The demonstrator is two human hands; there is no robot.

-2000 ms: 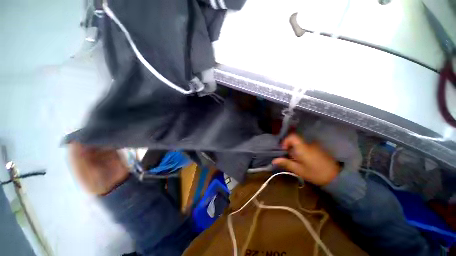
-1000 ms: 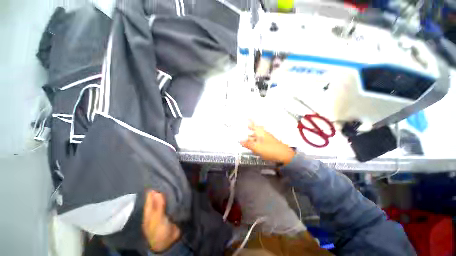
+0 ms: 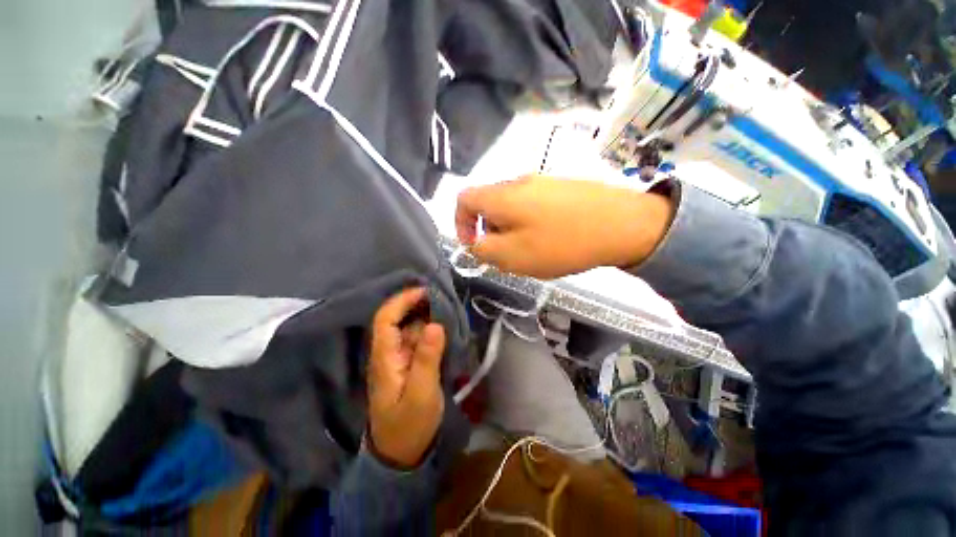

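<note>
The dark grey garment (image 3: 283, 210) with white piping lines lies over the table at left and hangs over its front edge. A pale lining panel (image 3: 210, 323) shows at its lower left. My left hand (image 3: 404, 372) holds the garment's edge between thumb and fingers, low and near the middle. My right hand (image 3: 556, 226) is to the right of the garment, above the table edge. Its fingertips pinch a short loop of white cord (image 3: 468, 262). Where the cord's other end goes is unclear.
A white sewing machine (image 3: 750, 157) marked JACK stands at the upper right. The ruler-marked table edge (image 3: 629, 322) runs down to the right. Thin white earphone cord (image 3: 503, 467) lies over my brown clothing. A blue crate edge (image 3: 713, 516) is at the bottom right.
My right hand has come left to the garment and now pinches the white cord. My left hand has moved right and up with the garment edge. The view has turned, and the shears are no longer visible.
</note>
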